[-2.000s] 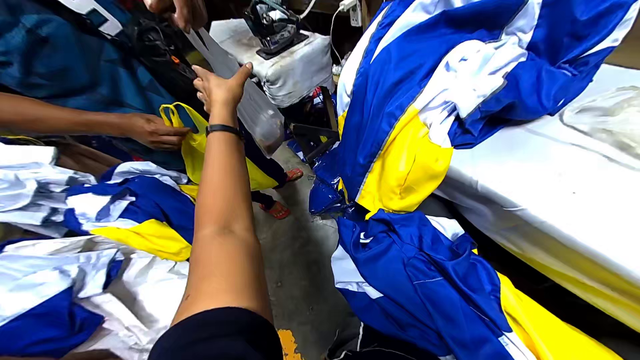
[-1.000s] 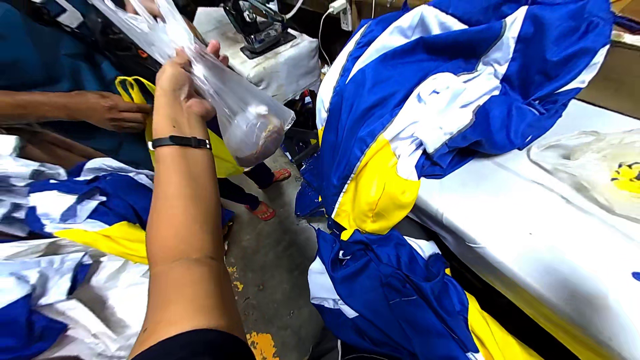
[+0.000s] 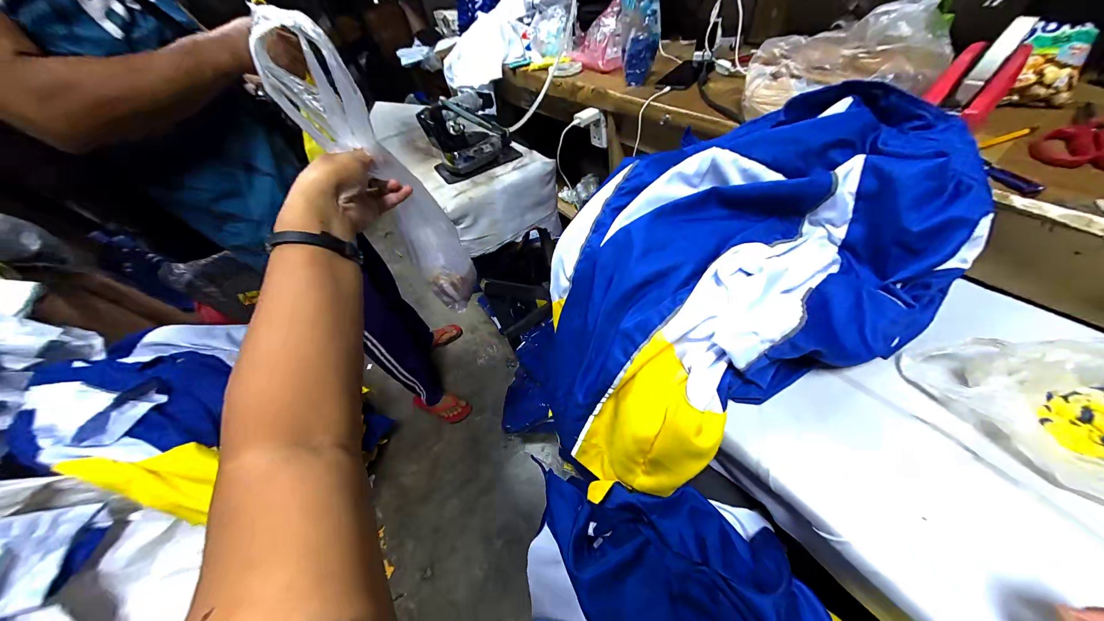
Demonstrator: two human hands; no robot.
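My left hand (image 3: 349,194), with a dark band at its wrist, grips a translucent plastic bag (image 3: 427,224) at its narrowed upper part. Small contents, hard to make out, lie in the bag's hanging bottom. Its loop handles rise beside a co-worker's hand (image 3: 267,52); whether that hand touches them is unclear. To the right, a blue, white and yellow garment (image 3: 776,259) is heaped over a white-covered surface (image 3: 862,448) and hangs down its side. A sliver of skin at the bottom right corner appears to be my right hand (image 3: 1078,613), mostly out of view.
More blue, white and yellow fabric (image 3: 164,405) is piled at left. A small machine (image 3: 466,138) sits on a white-covered block. Behind is a wooden bench (image 3: 552,86) with cables, bags and red-handled scissors (image 3: 1069,147). A person's sandalled foot (image 3: 444,407) is on the floor.
The co-worker's yellow bag, seen low at left earlier, is now mostly hidden. My left hand, open two seconds ago, has closed on the translucent bag. The view has tilted up.
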